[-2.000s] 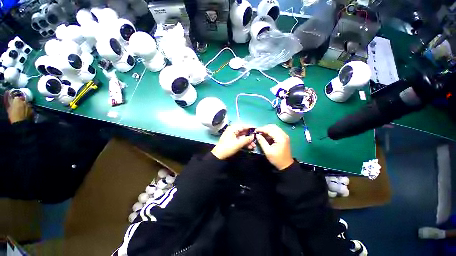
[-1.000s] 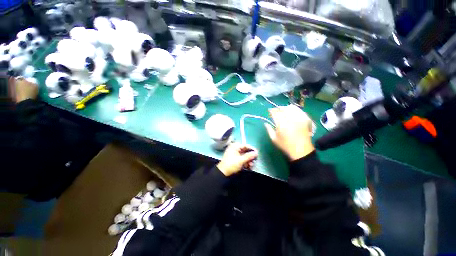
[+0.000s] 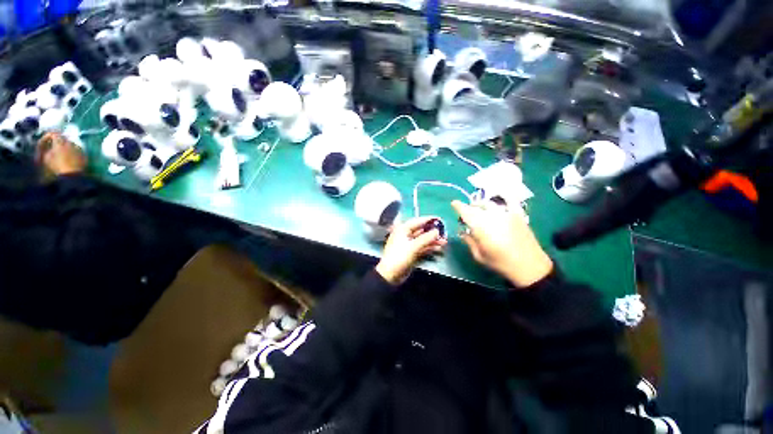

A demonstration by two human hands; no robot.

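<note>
My left hand (image 3: 411,247) is at the bench's front edge and holds a small glossy dark piece (image 3: 436,227), perhaps a front cover, between thumb and fingers. My right hand (image 3: 502,241) is just right of it, fingers bent toward the left; whether anything is pinched in its fingertips cannot be told. Behind my right hand is a white camera housing (image 3: 500,180), partly hidden by the hand. A white pan-tilt camera (image 3: 378,206) stands just behind my left hand. A white cable (image 3: 442,184) loops between that camera and the housing.
Many white cameras (image 3: 169,114) stand at the left, with a yellow tool (image 3: 175,169). A clear bag (image 3: 475,123) lies mid-bench. Another camera (image 3: 591,169) lies right. A black electric screwdriver (image 3: 627,197) hangs at right. A neighbour's hand (image 3: 62,156) is far left. An open carton (image 3: 182,331) is below.
My right hand has moved from together with my left, over to the housing, then slightly back and down. My left hand has turned, showing the dark piece. The camera view has shifted.
</note>
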